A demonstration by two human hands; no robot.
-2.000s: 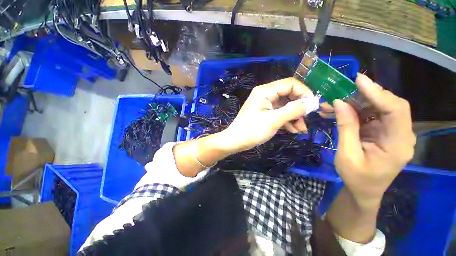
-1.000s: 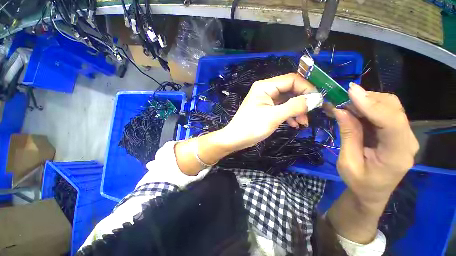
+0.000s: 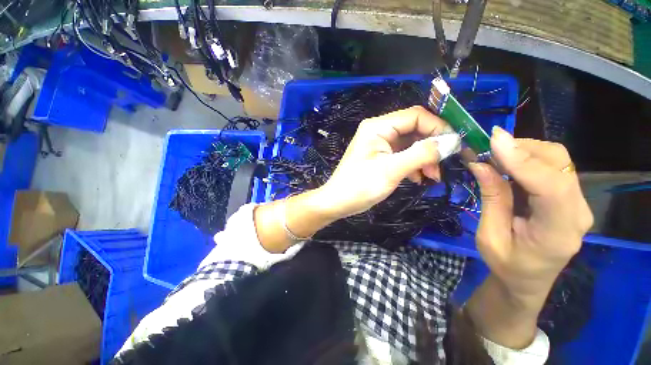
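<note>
A green circuit board panel (image 3: pixel 464 125) is held in the air, tilted, with a row of silvery connectors (image 3: pixel 438 91) at its upper left end. My right hand (image 3: pixel 532 192) pinches its lower right end between thumb and fingers. My left hand (image 3: pixel 392 153) pinches thin wire ends (image 3: pixel 462 134) against the board's near side; the thumb or finger tip looks whitish. The soldering iron (image 3: pixel 467 32) points down from the bench edge, its tip close above the connector end. Whether it touches cannot be told. A thin brownish tube (image 3: pixel 439 28) hangs beside it.
A blue bin (image 3: pixel 285 103) of tangled black cables lies below my hands. A left blue bin (image 3: pixel 158 214) holds cables and green boards. Another blue bin (image 3: pixel 614 285) is at lower right. The bench edge (image 3: pixel 571 60) curves above. Cables with plugs (image 3: pixel 218 50) hang at upper left. Cardboard boxes (image 3: pixel 46 324) stand left.
The board has turned from showing its broad face to a narrower, steeper view. My right hand's fingers have shifted slightly left along its end. My left hand has barely moved.
</note>
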